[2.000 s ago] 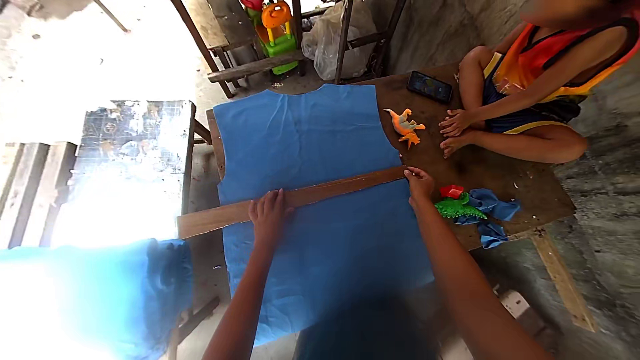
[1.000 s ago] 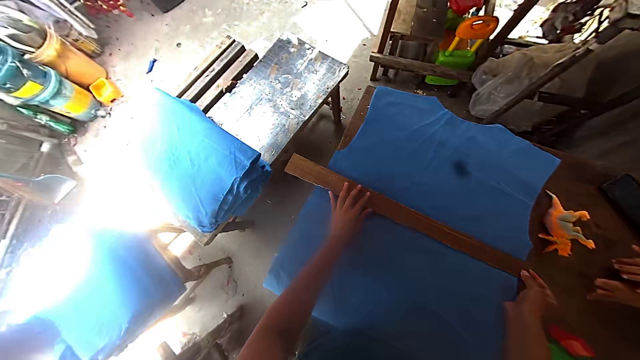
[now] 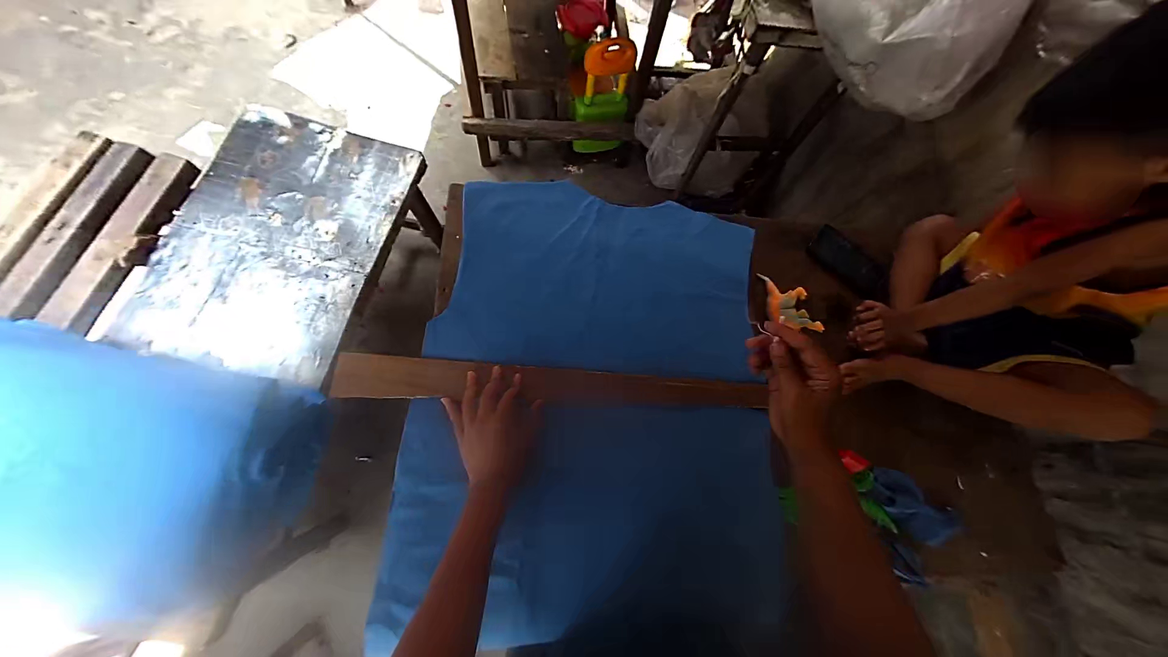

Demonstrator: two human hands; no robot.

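A blue cut fabric panel [image 3: 602, 274] lies flat on a brown wooden table [image 3: 995, 520]. Across it rests a long flat wooden strip [image 3: 639, 386], whose left end sticks out past the cloth. My left hand [image 3: 493, 429] presses on the strip with fingers spread. Above the strip's right end is my right hand [image 3: 798, 374], thumb and fingertips pinched together; whether something small is between them cannot be told. Just beyond those fingers sits an orange and grey toy dinosaur [image 3: 787, 306], its lower part partly covered by the hand.
A person [image 3: 1022, 292] sits at the table's right, hands near a dark phone [image 3: 847, 261]. Green and red toy pieces and a blue cloth scrap [image 3: 899, 506] lie below. At left are a worn bench [image 3: 274, 219] and a blue fabric pile [image 3: 137, 456]. Plastic bags [image 3: 912, 55] stand behind.
My right hand has lifted off the strip's right end, where it rested in both earlier frames. My left hand stays on the strip. The view swung left and back.
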